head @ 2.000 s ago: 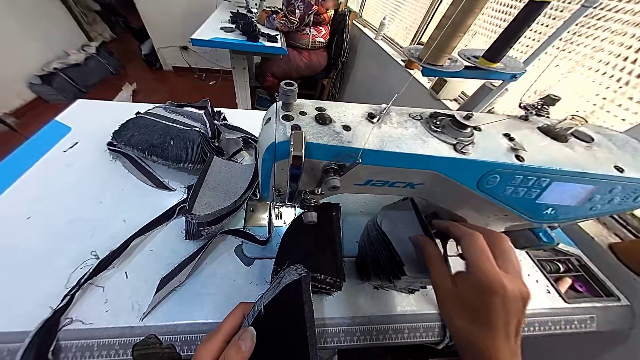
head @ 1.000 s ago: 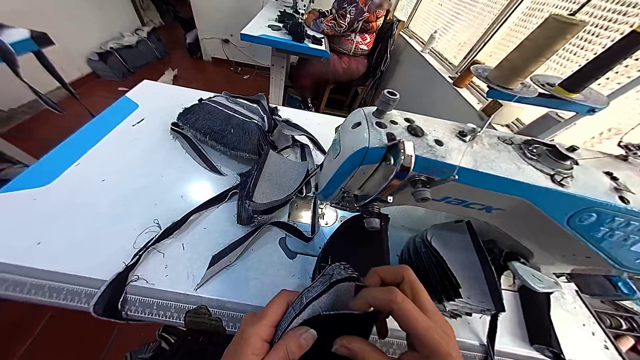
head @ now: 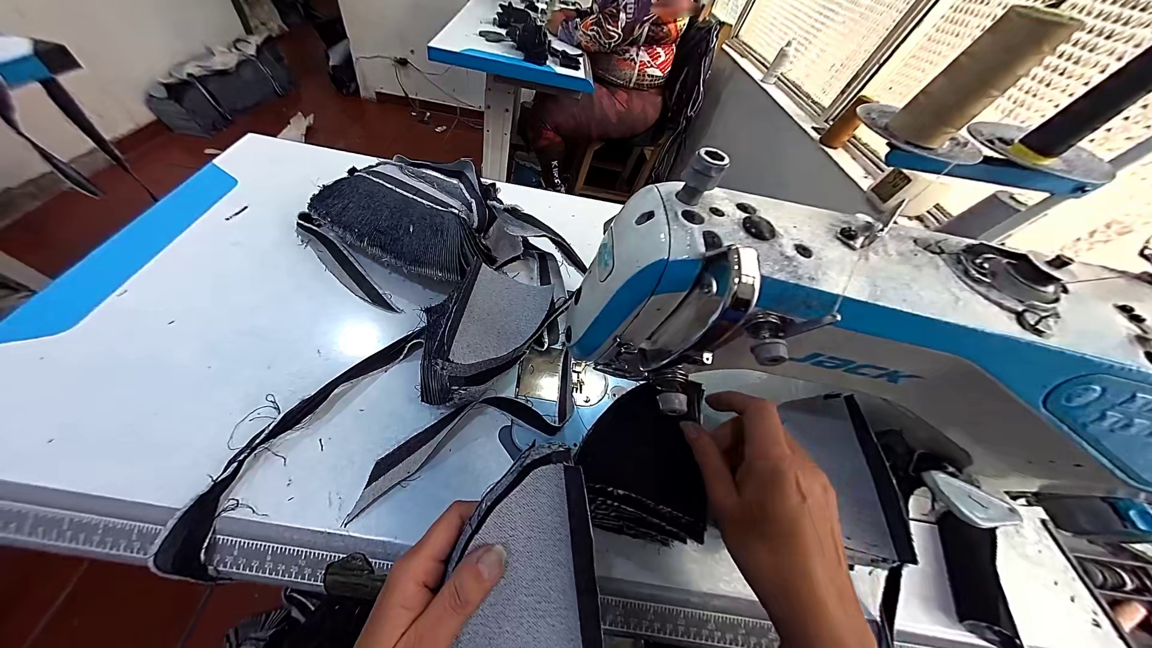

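My left hand (head: 441, 576) holds a grey, dark-edged denim piece (head: 526, 549) at the table's front edge, thumb on top. Beside the presser foot of the Jack sewing machine (head: 670, 279) lies a stack of black curved fabric pieces (head: 639, 459). The fingertips of my right hand (head: 765, 486) touch the right edge of that stack; whether they pinch it I cannot tell. Right of this hand, partly hidden by it, is a stack of grey panels (head: 841, 477) with dark edging. Left of the needle plate (head: 562, 382) lies a joined grey denim piece (head: 499, 319) with trailing strips.
A frayed denim bundle (head: 396, 225) lies at the back of the white table (head: 135, 396). A measuring tape (head: 279, 560) runs along its front edge. Thread cones (head: 981, 76) stand at the back right. Another person (head: 621, 81) sits at a table (head: 504, 63) behind.
My right hand has moved from the held piece to the black stack by the machine. My left hand has kept the grey piece, its grey face now showing.
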